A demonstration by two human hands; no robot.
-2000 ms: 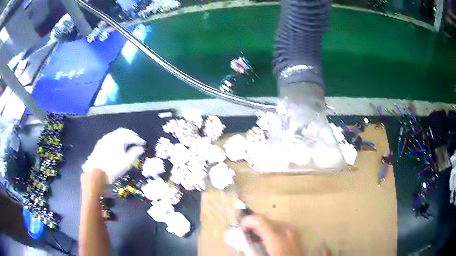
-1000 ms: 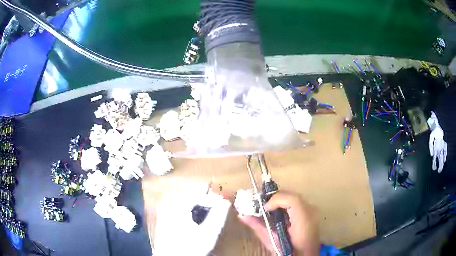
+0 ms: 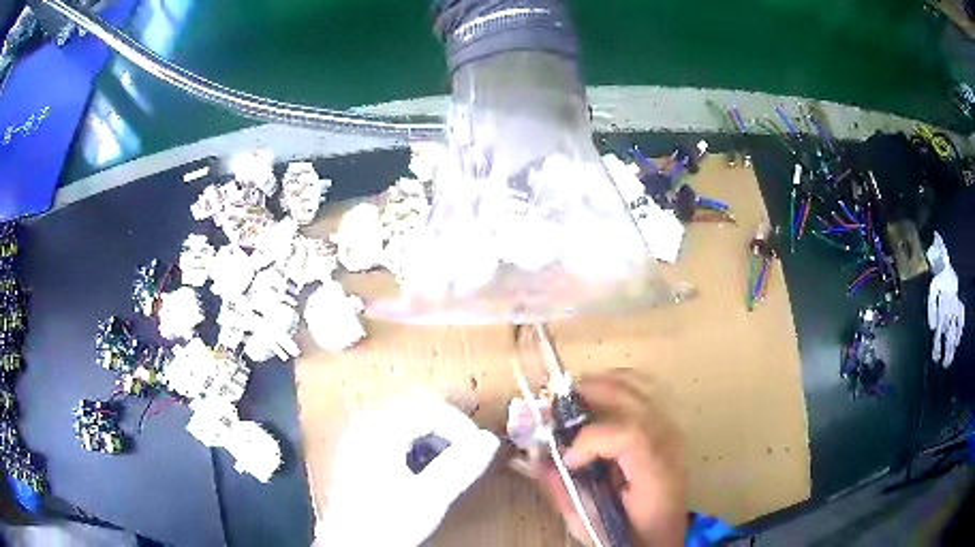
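Observation:
My right hand is bare with a blue wristband. It is closed around the dark handle of the soldering iron, whose bright barrel and guide tube reach up to the hood's lower rim. A small white plastic piece lies beside the iron, close to my right fingertips. My left hand, in a white glove, is over the left of the cardboard, fingertips pointing at the white piece. A dark patch shows at the glove's middle; I cannot tell what it is, or whether the left fingers grip anything.
The clear hood stands over white housings. More white housings are heaped left, with small circuit boards beside them. Wired parts and a spare glove lie right on the dark mat. The green belt runs behind.
My left hand has come from the circuit boards at the left to the cardboard beside my right hand. The view has shifted right. My right hand still holds the iron.

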